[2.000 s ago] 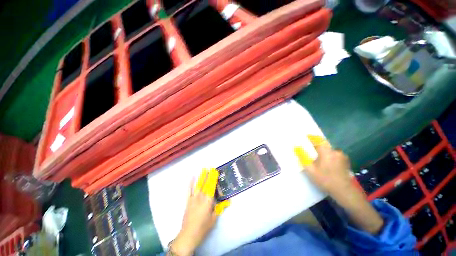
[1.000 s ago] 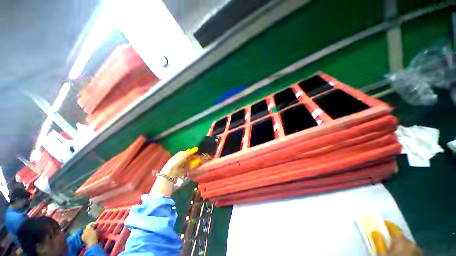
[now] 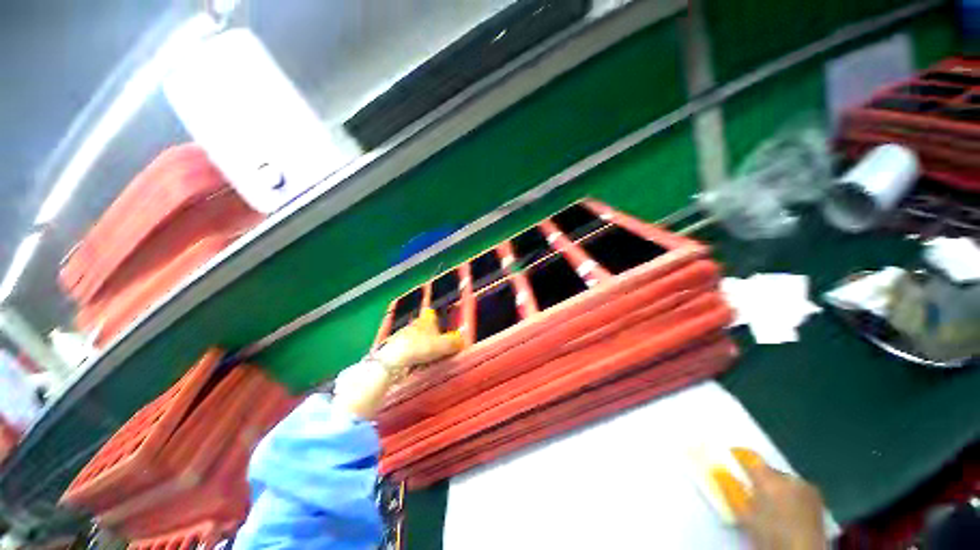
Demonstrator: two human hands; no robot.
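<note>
A thick stack of red-orange foam trays (image 3: 570, 376) stands in front of me, the top pockets holding black phones (image 3: 556, 280). My left hand (image 3: 419, 349), with yellow finger cots, reaches into the left front part of the top tray. Its fingertips are beside a dark phone edge; whether they grip it cannot be told. My right hand (image 3: 768, 500), also with yellow cots, is low at the right over the white sheet (image 3: 580, 478), its fingers on a pale flat piece, blurred, perhaps a wipe.
White wipes (image 3: 768, 306) lie right of the stack. A round metal dish (image 3: 908, 349), a white roll (image 3: 873, 188) and a clear plastic bag (image 3: 768, 193) are farther right. More red trays stand at left (image 3: 177, 446), on the shelf (image 3: 161, 242) and at far right (image 3: 919, 118).
The phone on the sheet two seconds ago is gone from there. My left hand took a phone to the tray's left end and is now over the pockets. The view has turned up, then right.
</note>
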